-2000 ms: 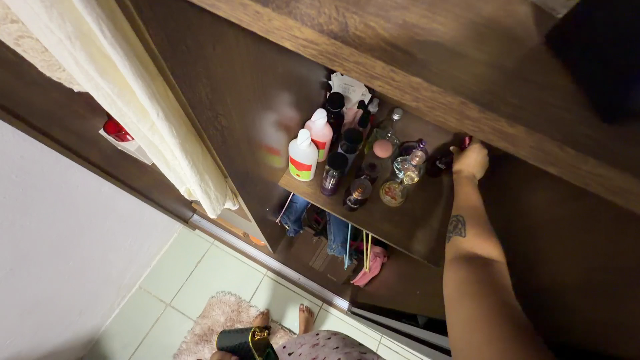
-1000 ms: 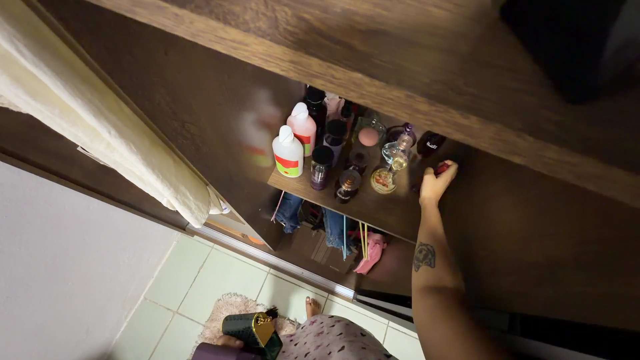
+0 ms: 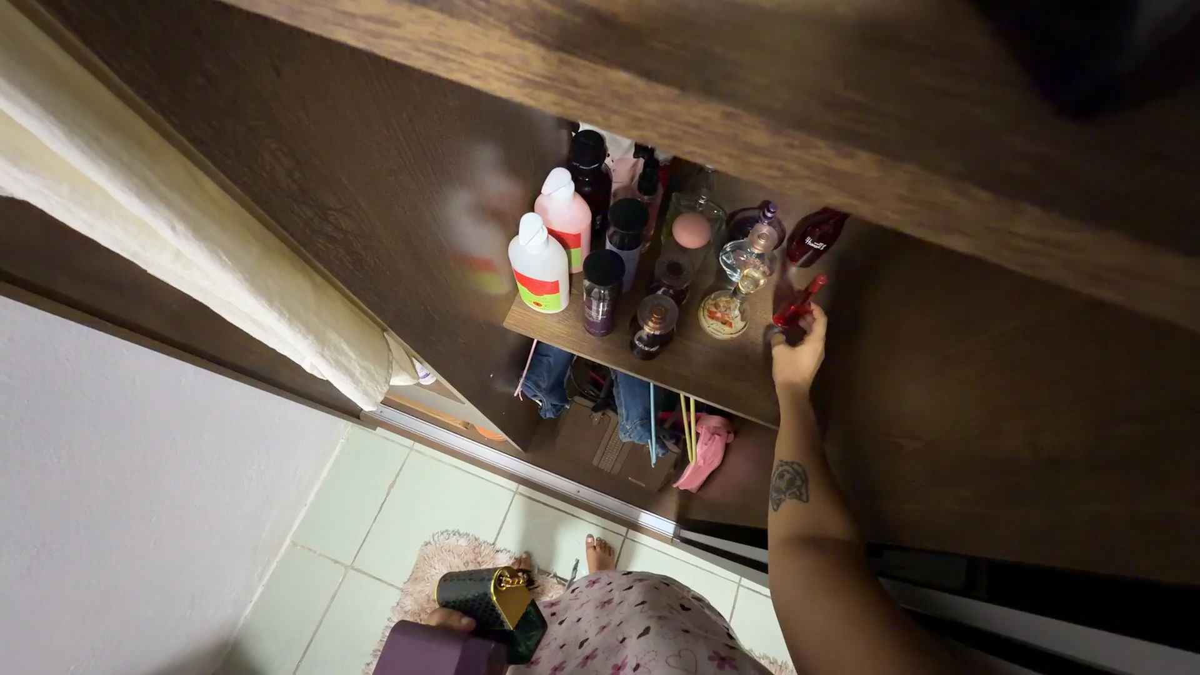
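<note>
My right hand [image 3: 800, 356] grips a small red bottle [image 3: 800, 302] at the right end of the wooden shelf [image 3: 591, 345]. Behind it stands a dark red bottle [image 3: 816, 236]. Left of the hand are a round glass bottle with a patterned front [image 3: 724, 314], a clear glass perfume bottle [image 3: 748, 255] and a dark perfume bottle [image 3: 653, 326]. A white bottle [image 3: 540, 267] and a pink bottle [image 3: 565, 217] stand at the shelf's left end. Low in the view, my left hand [image 3: 452, 619], mostly hidden, holds a black and gold box [image 3: 483, 600] and a purple box [image 3: 436, 652].
A wooden board edge [image 3: 656, 117] crosses above the shelf. Jeans [image 3: 547, 380] and a pink garment [image 3: 705, 452] hang below it. A cream curtain [image 3: 234, 234] hangs at left. A fluffy rug [image 3: 441, 562] lies on the tiled floor [image 3: 450, 506].
My right hand has drawn back from the rear of the shelf toward its front edge, and the red bottle now shows in its fingers. The purple box has come into view.
</note>
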